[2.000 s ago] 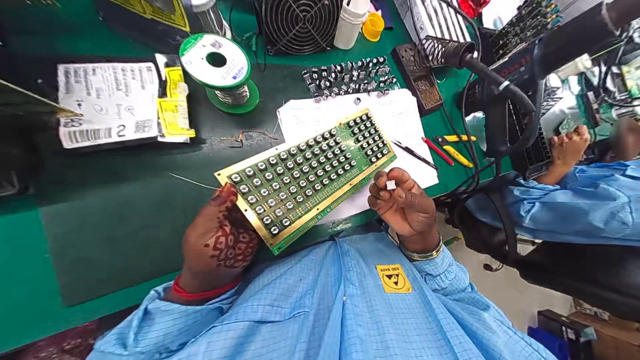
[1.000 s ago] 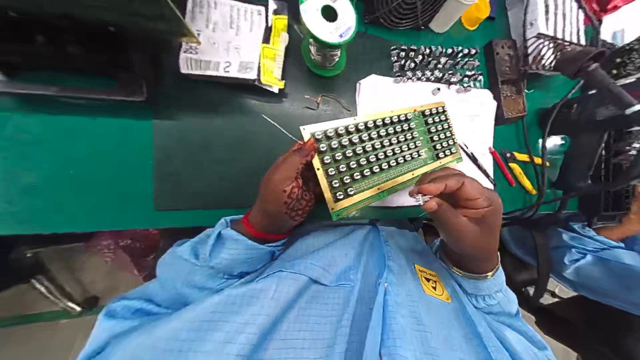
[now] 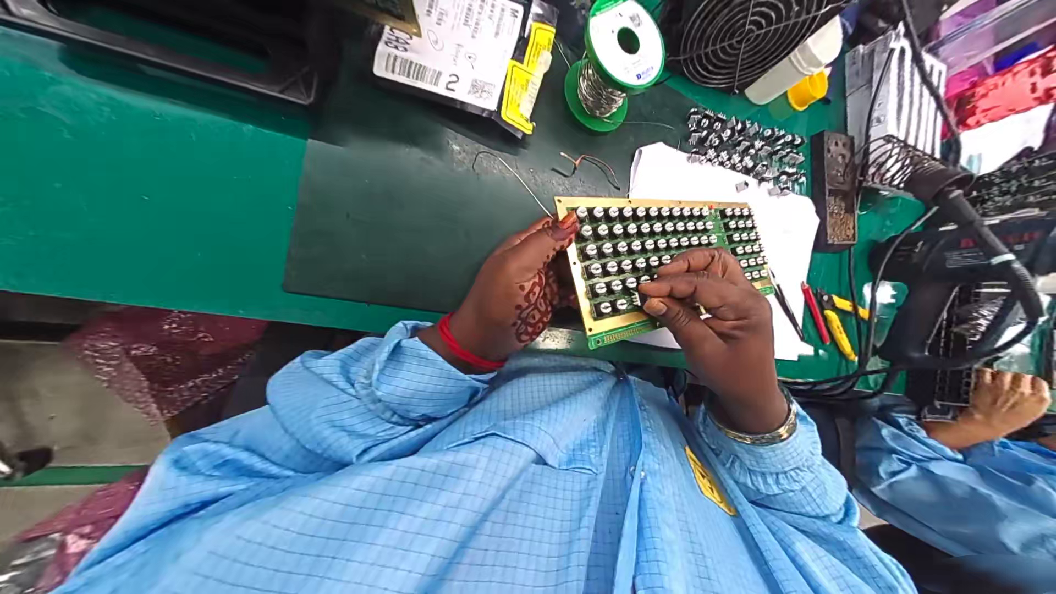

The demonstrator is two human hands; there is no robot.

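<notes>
My left hand (image 3: pixel 528 280) grips the left edge of a green printed circuit board (image 3: pixel 660 235), its thumb on the upper left corner. Rows of small round black-and-white components cover the board, which is tilted above the bench edge. Over the board's lower part, my right hand (image 3: pixel 709 309) pinches a small component between thumb and fingers, close to the bottom row; the fingertips hide most of it. Behind the board lies white paper (image 3: pixel 784 231) with a cluster of loose black components (image 3: pixel 742 148) at its top.
A solder wire spool (image 3: pixel 598 91) stands behind, beside a labelled bag (image 3: pixel 454 54) and a fan (image 3: pixel 742 37). Red-handled and yellow-handled tools (image 3: pixel 837 330) lie at right, near a soldering iron holder (image 3: pixel 916 169). A co-worker's hand (image 3: pixel 1002 404) rests at far right.
My right hand has moved from the board's lower right edge to over its lower left part, near the bottom row. My left hand keeps its hold on the board.
</notes>
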